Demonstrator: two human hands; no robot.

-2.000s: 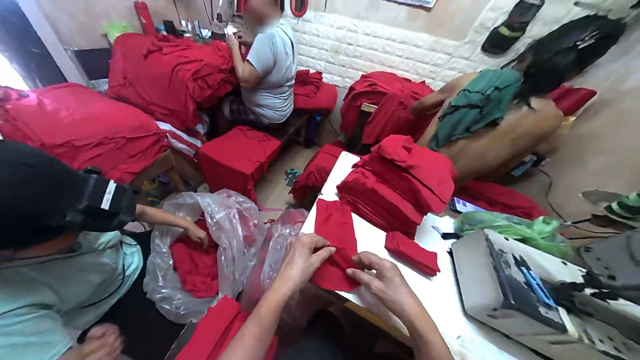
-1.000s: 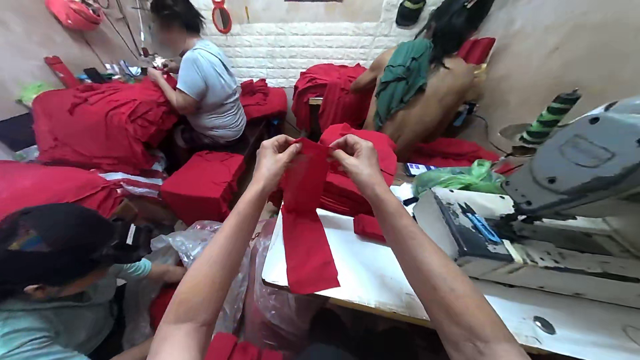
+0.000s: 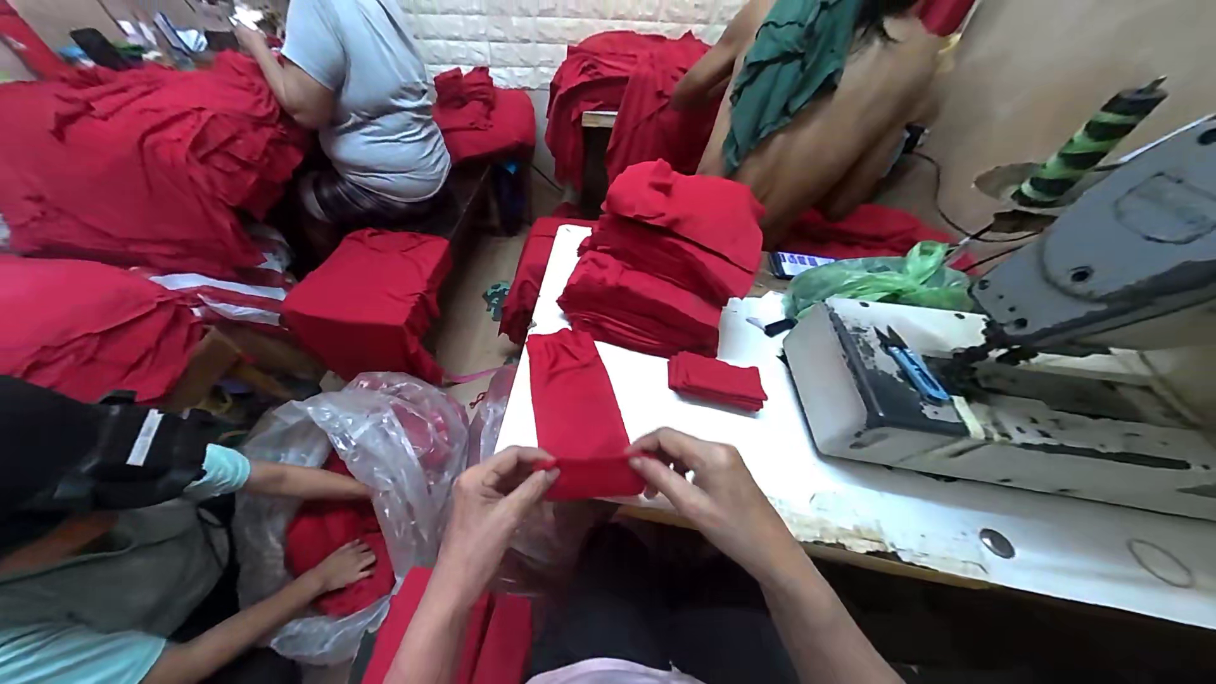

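A long red fabric piece [image 3: 578, 399] lies along the left end of the white table [image 3: 760, 475], its near end folded at the table edge. Pinched between thumb and fingers of my left hand [image 3: 499, 503] is the left corner of that end; my right hand [image 3: 712, 489] pinches the right corner. Just beyond stands a tall stack of folded red fabric [image 3: 665, 261]. A small folded red bundle [image 3: 717, 381] sits to the right of the long piece, touching neither hand.
An industrial sewing machine [image 3: 883, 380] with blue thread snips [image 3: 914, 366] on it stands right. A green plastic bag [image 3: 883, 280] and a phone [image 3: 801, 264] lie behind. At left, a co-worker reaches into a clear plastic bag [image 3: 418, 456] of red fabric. Two other people sit beyond.
One second ago both hands held the red piece up, hanging in front of the stack. Now they are lower and nearer, and the piece lies on the table.
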